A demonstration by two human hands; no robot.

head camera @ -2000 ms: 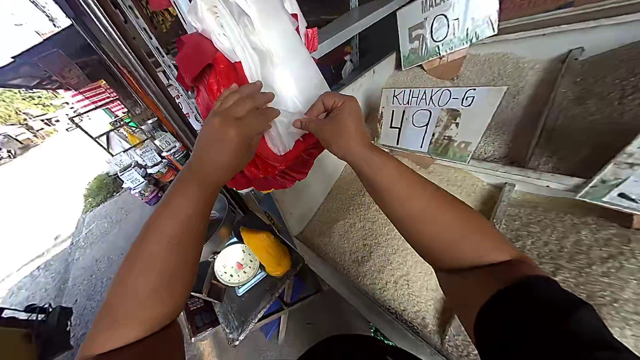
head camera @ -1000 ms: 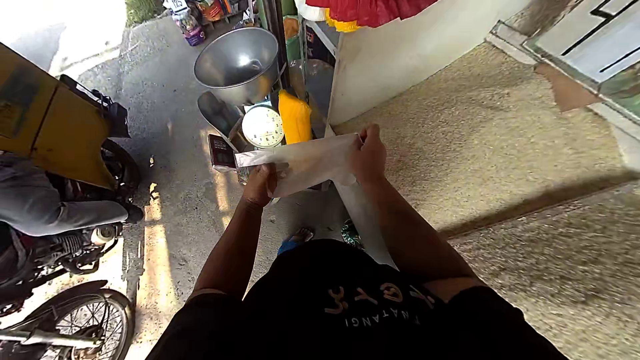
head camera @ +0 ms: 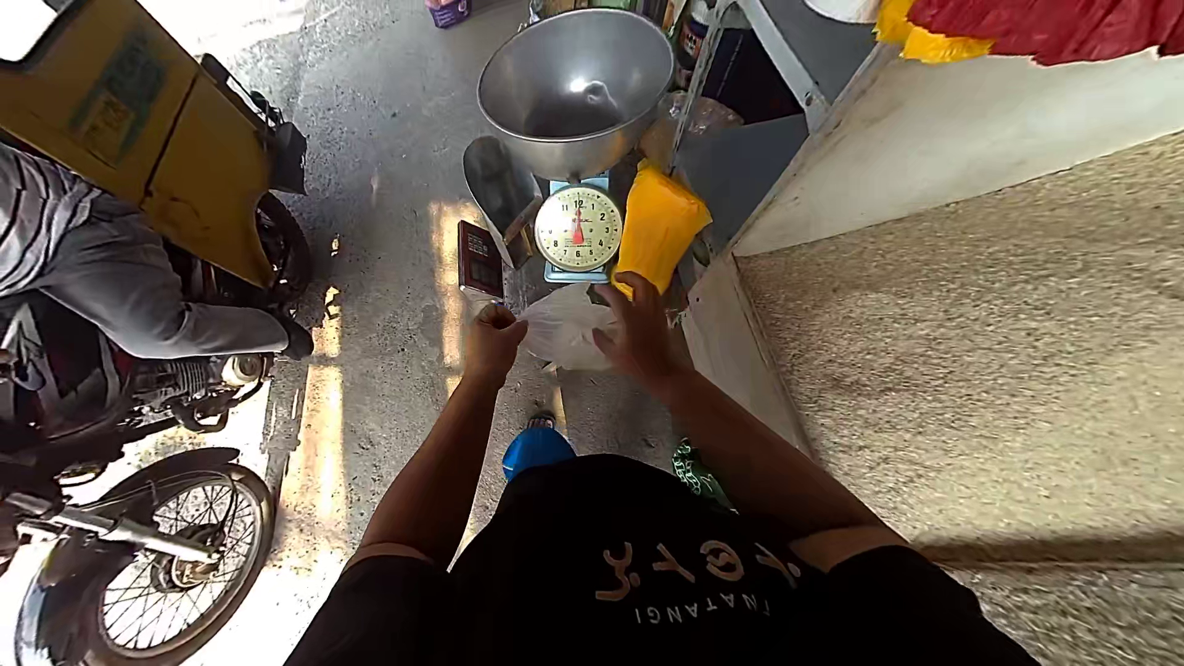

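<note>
My left hand [head camera: 493, 346] pinches the edge of a translucent plastic bag [head camera: 566, 328], which hangs between my hands. My right hand [head camera: 636, 333] has its fingers spread at the bag's other side, its fingertips by the lower end of a yellow plastic bag or wrapped bundle [head camera: 659, 225]; whether it touches either is unclear. Just beyond my hands stands a dial scale [head camera: 578, 228] with a steel bowl [head camera: 575, 88] on top. A metal scoop [head camera: 499, 190] leans left of the dial, and a calculator-like device [head camera: 480, 259] lies beside it.
Rice-like grain [head camera: 971, 342] fills wooden bins on the right, behind a pale board [head camera: 962, 139]. At left a person in grey trousers [head camera: 157, 287] sits on a motorcycle [head camera: 166, 555] with a yellow sidecar [head camera: 139, 129]. Red and yellow plastic bags [head camera: 1054, 23] hang at the upper right.
Two seconds ago both hands were at hanging white and red bags; a second ago they stretched a clear bag between them. Now the bag is lower and fuller in shape. The view has swung toward the scale.
</note>
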